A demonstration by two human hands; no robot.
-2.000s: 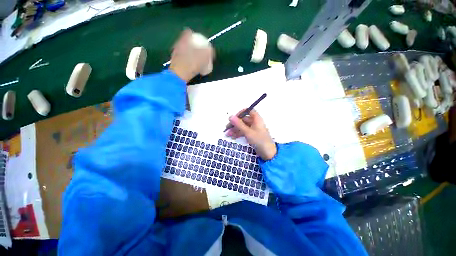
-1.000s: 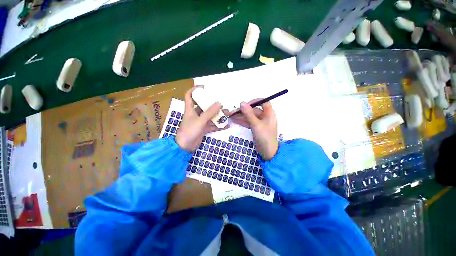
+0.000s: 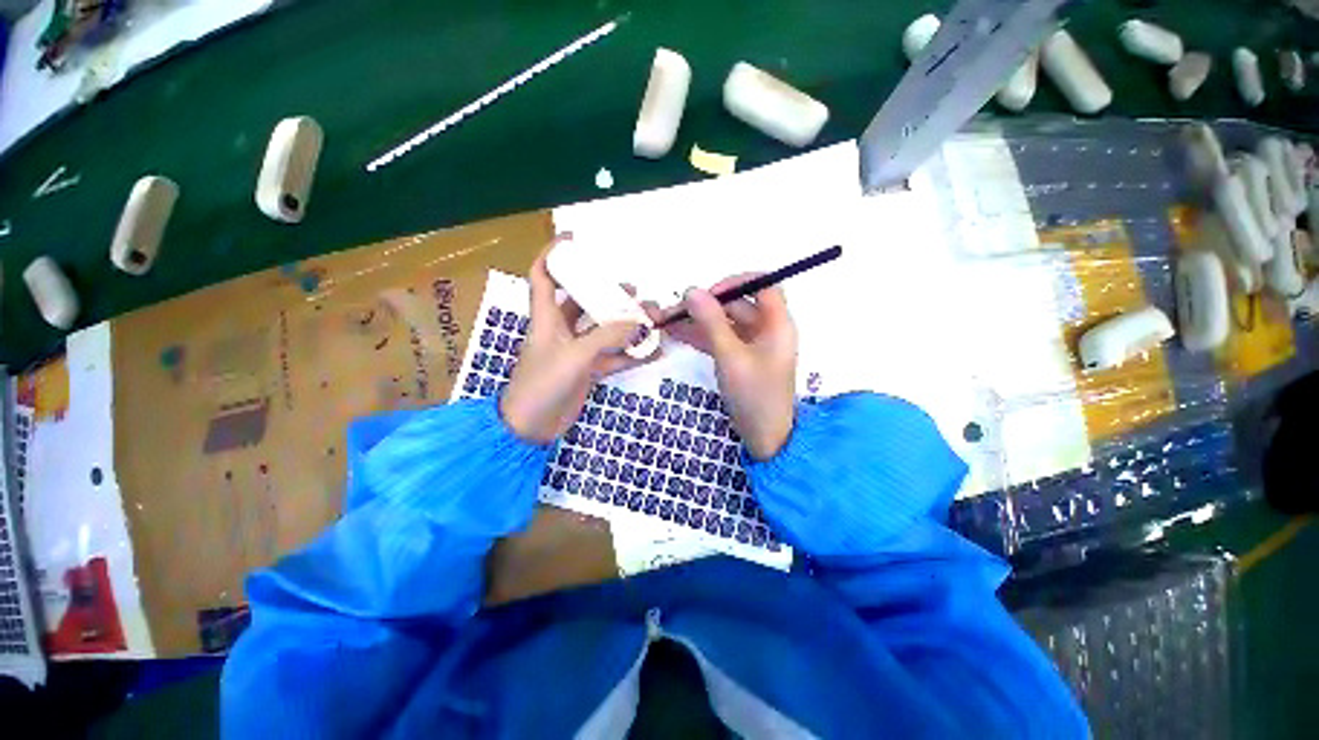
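My left hand (image 3: 553, 351) holds a white device housing (image 3: 590, 284) over the top of the sticker sheet (image 3: 658, 460). The housing is tilted, its lower right end between my two hands. My right hand (image 3: 749, 356) holds a thin black pen-like tool (image 3: 788, 272), its tip at that end of the housing. A small dark mark shows at the end, partly hidden by my fingers; I cannot tell if it is a sticker. The sheet carries rows of small dark rounded squares, with some spots bare near its top.
White housings (image 3: 289, 169) lie spaced on the green belt (image 3: 434, 87), beside a white strip (image 3: 492, 96). Brown cardboard (image 3: 333, 376) lies left, white paper (image 3: 897, 318) right. A grey metal post (image 3: 948, 87) stands at the bench's back edge. More housings (image 3: 1125, 337) lie on clear trays at right.
My left hand has come back from over the belt with a housing, and the tool has met its end. The housings and strip on the belt have shifted left.
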